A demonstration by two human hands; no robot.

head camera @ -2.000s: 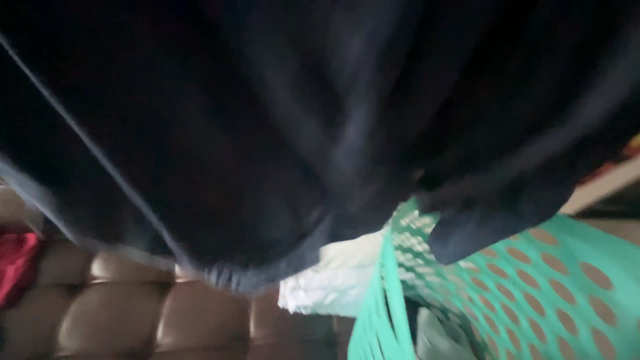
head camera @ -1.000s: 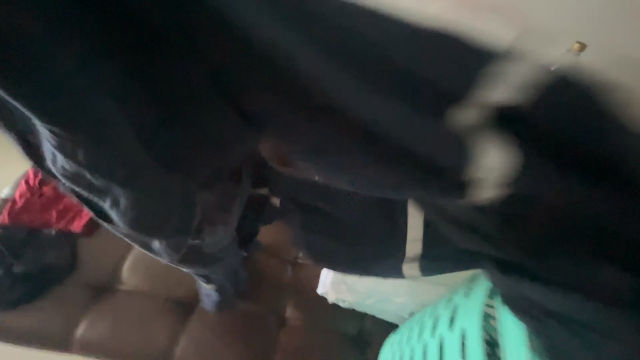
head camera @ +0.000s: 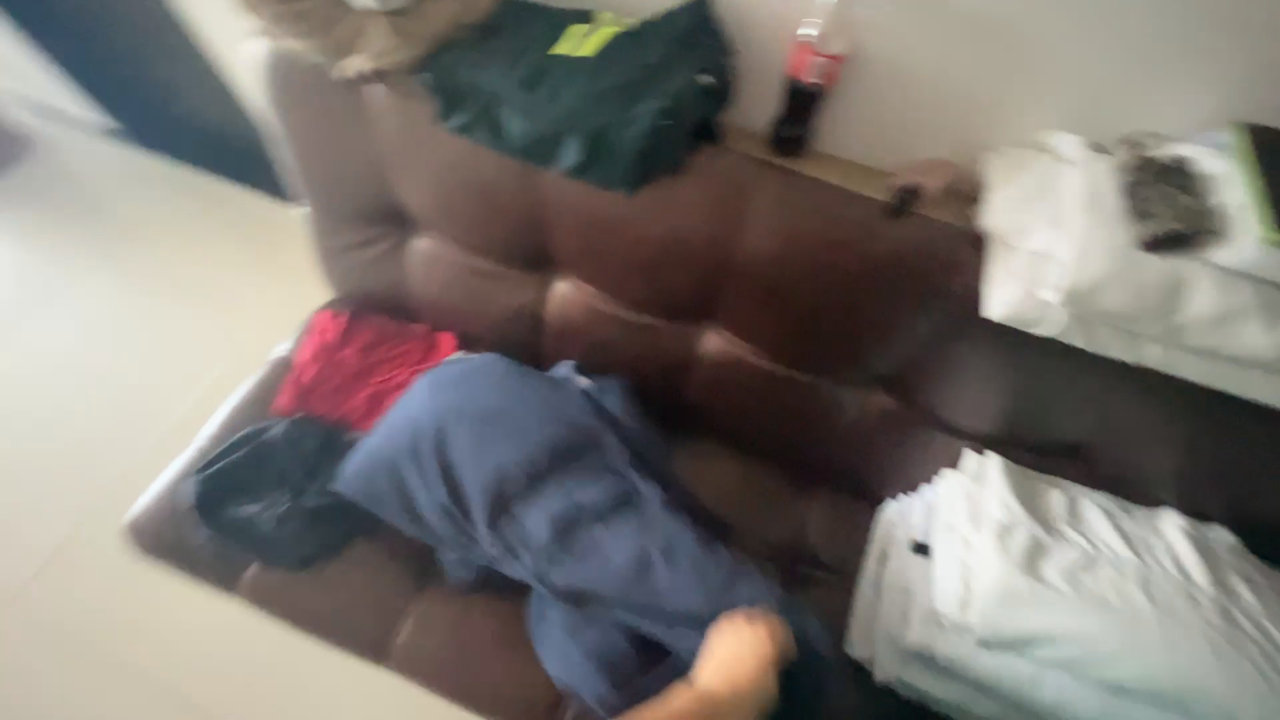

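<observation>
A blue-grey cloth garment lies stretched across the seat of a brown tufted sofa. At the bottom, one hand of mine, seemingly my left hand, is closed on the garment's near end. Dark cloth shows just right of that hand. Beyond the garment's far end lie a red cloth and a black cloth, near the sofa's end. To the right is a pile of white cloth. My right hand is not seen. The picture is blurred.
A dark green garment with a yellow-green patch hangs over the sofa's back. Behind it stands a bottle of dark drink by the wall. White folded cloth rests at the upper right. Pale floor lies left of the sofa.
The dark garment that filled much of the earlier view no longer covers it; a blue-grey garment now lies on the sofa. The view has swung, and the green basket is out of it.
</observation>
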